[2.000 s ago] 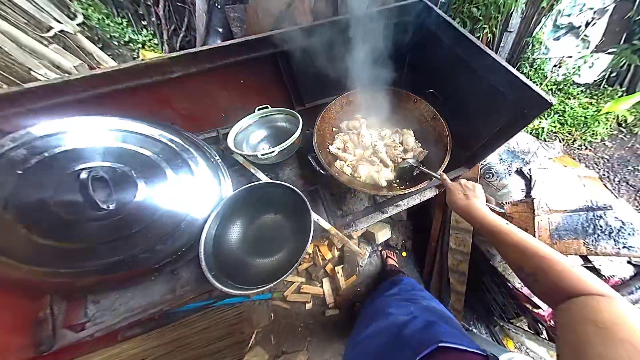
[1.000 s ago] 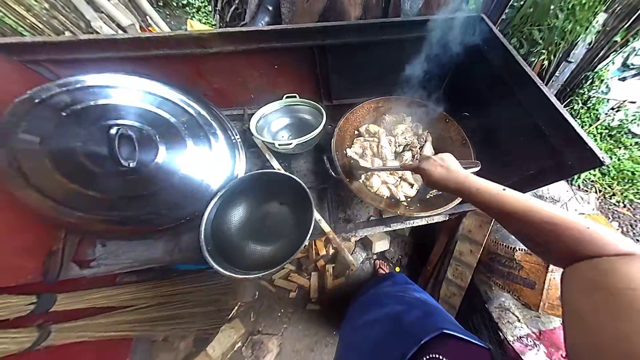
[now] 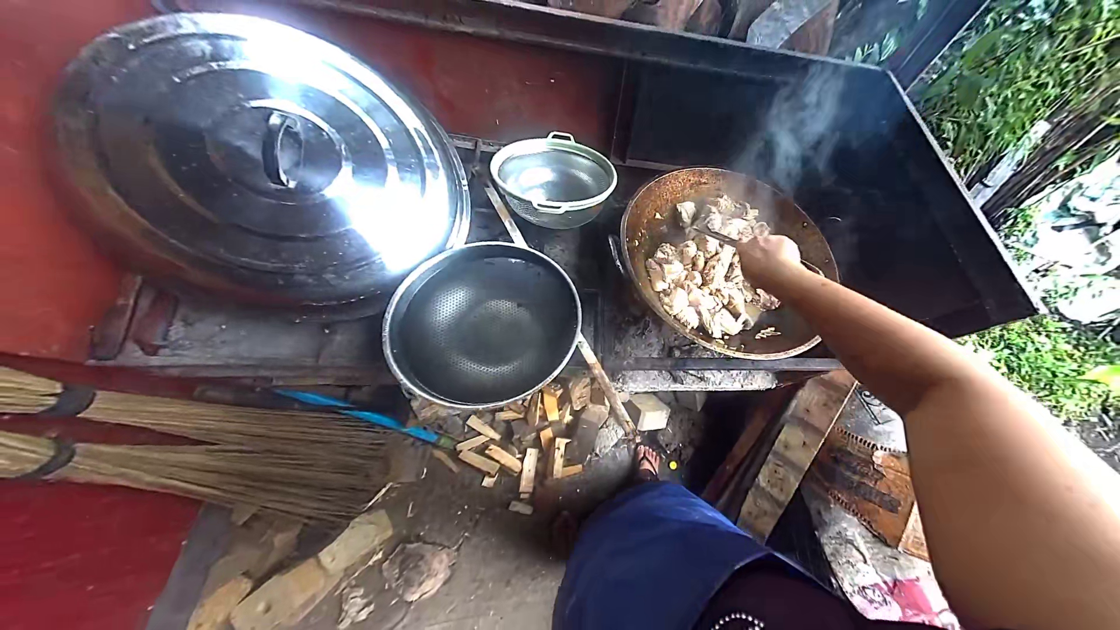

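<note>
My right hand (image 3: pixel 770 255) is closed around the handle of a metal cooking utensil, over the right part of a large browned wok (image 3: pixel 643 210). The utensil's far end is among pale pieces of meat (image 3: pixel 700 284), which steam in the wok. Left of this wok, an empty-looking dark wok with a dimpled base (image 3: pixel 481 324) sits nearer to me. Behind it stands a pale green colander (image 3: pixel 560 206) with a metal bowl or strainer inside. My left hand is out of view.
A big round metal lid (image 3: pixel 210 166) leans at the left. Chopped firewood (image 3: pixel 525 446) lies on the ground below the stove. Stick brooms (image 3: pixel 219 437) lie at lower left, and a dark metal wall (image 3: pixel 814 114) rises behind the steaming wok. My foot (image 3: pixel 647 459) is near the firewood.
My right hand has moved from outside the wok's right rim to over the meat, with the utensil still in it. The view has shifted.
</note>
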